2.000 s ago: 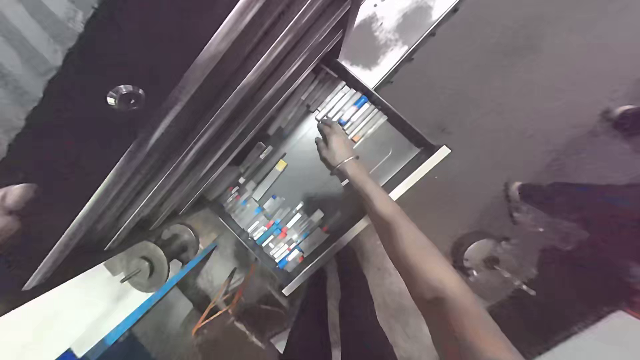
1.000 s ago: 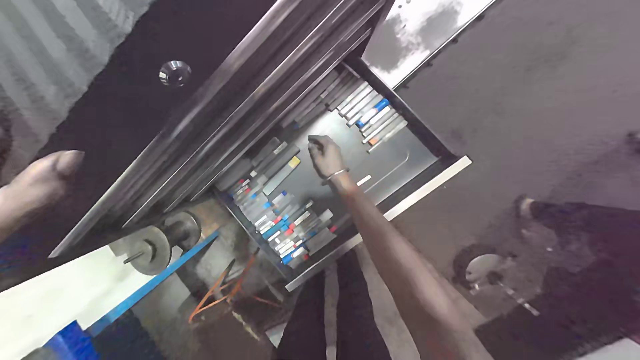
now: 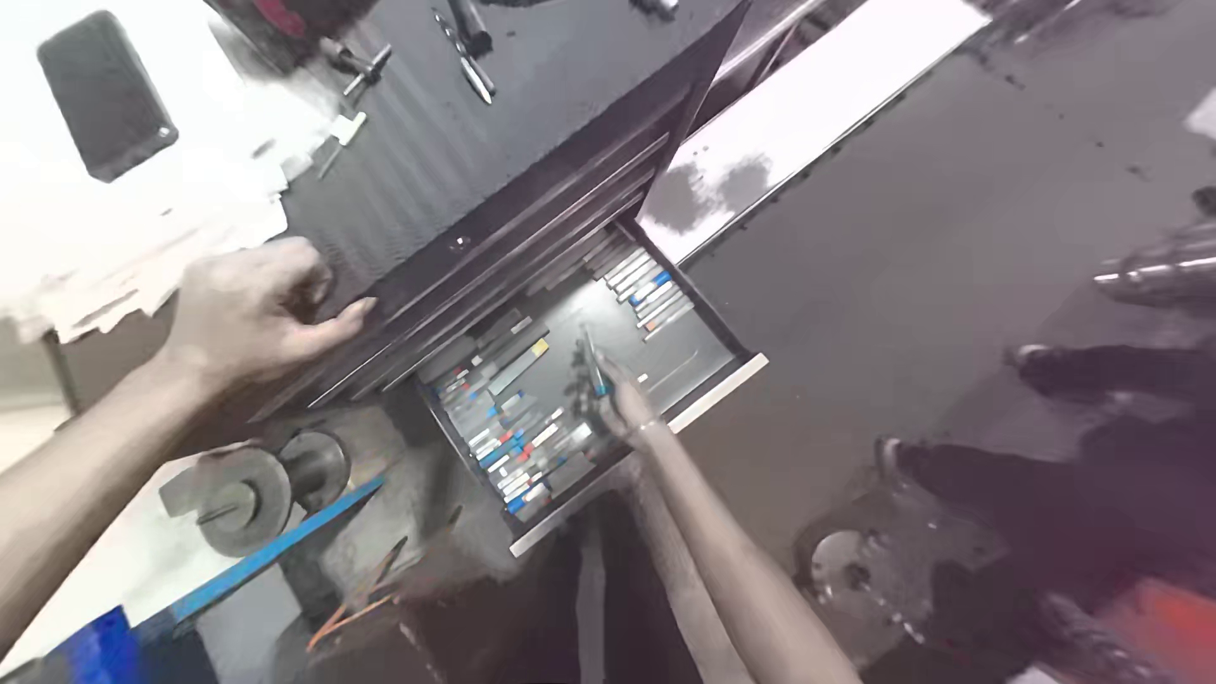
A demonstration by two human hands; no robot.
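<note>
My right hand (image 3: 622, 397), with a bracelet at the wrist, is over the open drawer (image 3: 719, 393) of a dark cabinet. It holds a slim dark tool with a teal part (image 3: 598, 369), whose kind I cannot tell. Many small rod-like pieces (image 3: 518, 456) lie in rows at the drawer's left, and another row of pale pieces (image 3: 646, 290) lies at the upper right. A flat bar with a yellow end (image 3: 520, 366) rests between them. My left hand (image 3: 256, 309) is at the cabinet top's front edge, fingers curled and thumb out, with nothing seen in it.
On the cabinet top (image 3: 408, 142) are a smartphone (image 3: 106, 95), pale paper or cloth, a pen-like tool (image 3: 465, 57) and a small T-handled tool (image 3: 369, 71). Round metal discs (image 3: 233, 499) are at lower left by a blue edge (image 3: 280, 546). Another person's legs (image 3: 1111, 375) are at right.
A slim tool now shows in my right hand, which is lower in the drawer. More of my left hand and forearm has come into view. The view has shifted to show the cabinet top.
</note>
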